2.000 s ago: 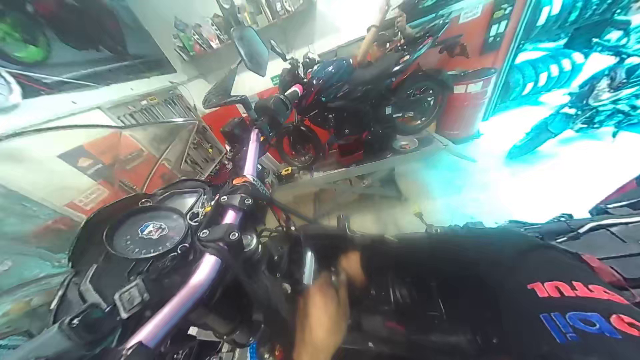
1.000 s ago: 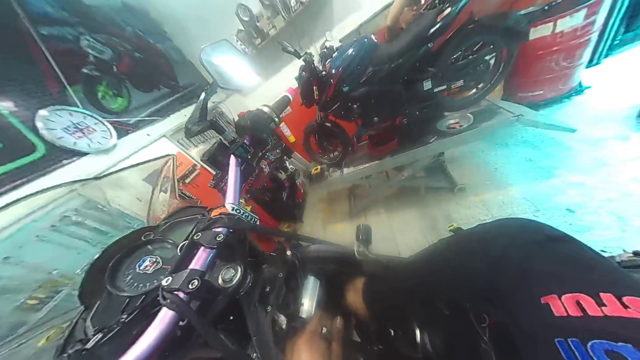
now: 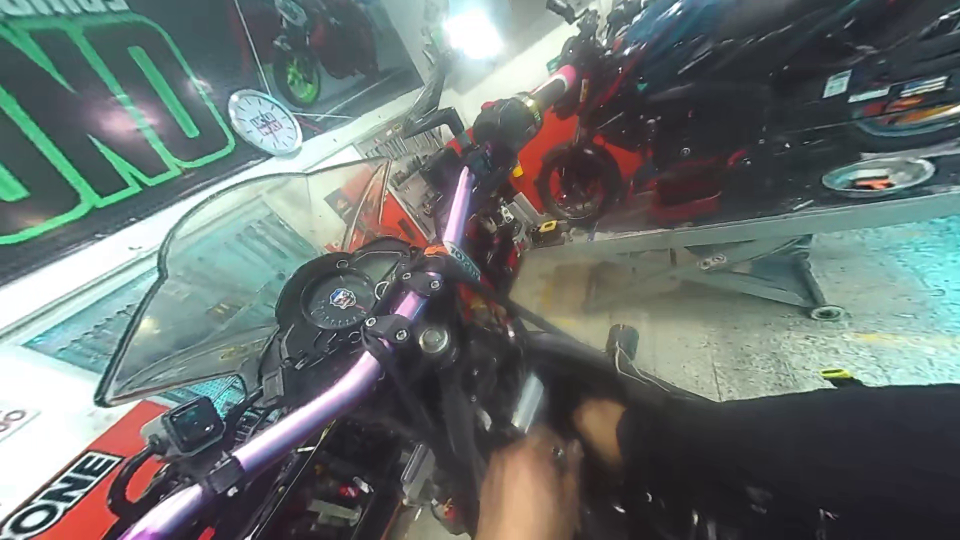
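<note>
A motorcycle with a purple metallic handlebar (image 3: pixel 334 409) fills the lower left and middle. My left hand (image 3: pixel 529 487) reaches up from the bottom edge into its open frame area, blurred, with the fingertips hidden. Just above it stands a shiny metal cylindrical part (image 3: pixel 529 403); whether a finger touches it I cannot tell. From the right, in a black sleeve, my right hand (image 3: pixel 600 427) reaches into the same area, its fingers hidden in the dark. Ahead of both lie the steering stem nut (image 3: pixel 434 340), the round gauge (image 3: pixel 341 298) and the clear windscreen (image 3: pixel 225 277).
A second motorcycle (image 3: pixel 675 112) stands on a metal lift table (image 3: pixel 750 231) at the upper right, with a round metal dish (image 3: pixel 877 177) on the table. A wall clock (image 3: pixel 265 122) is at the upper left. A footpeg-like black part (image 3: pixel 622 341) juts out beyond the frame.
The view has swung and come closer to the handlebar, and the wall clock came into sight after the first frame. Both hands remain around the metal cylindrical part.
</note>
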